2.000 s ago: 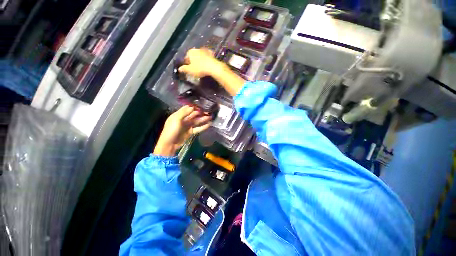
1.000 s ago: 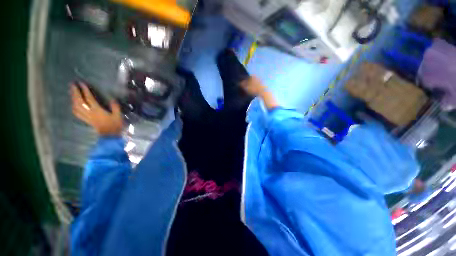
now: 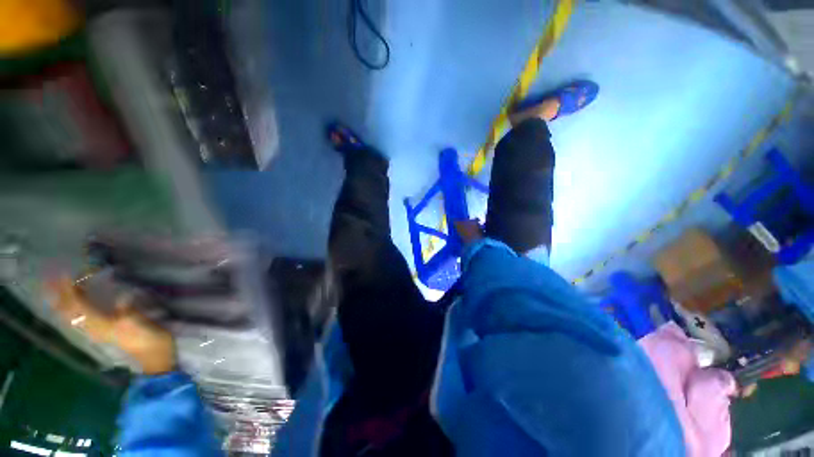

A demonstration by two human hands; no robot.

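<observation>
My left hand (image 3: 120,330) is at the lower left, blurred, with its fingers apart beside dark, phone-like units (image 3: 192,294) in a pale tray. A dark shape shows between the thumb and fingers; blur hides whether it is held. My right hand (image 3: 469,230) is small, between my legs at the blue plastic stool (image 3: 453,187), and appears to touch it. The fingers are too small to tell if they grip it.
The stool stands on the blue floor by yellow-black tape (image 3: 527,76). A black cable (image 3: 368,40) lies at the top. Layered trays (image 3: 245,415) are at the lower left. At the right are a cardboard box (image 3: 692,268), another blue stool (image 3: 772,201) and a person in a pink sleeve (image 3: 692,379).
The view has swung down to the floor, showing my feet and the stool. The white machine has left the view. My left hand appears lower and farther left, my right hand lower, now at the stool.
</observation>
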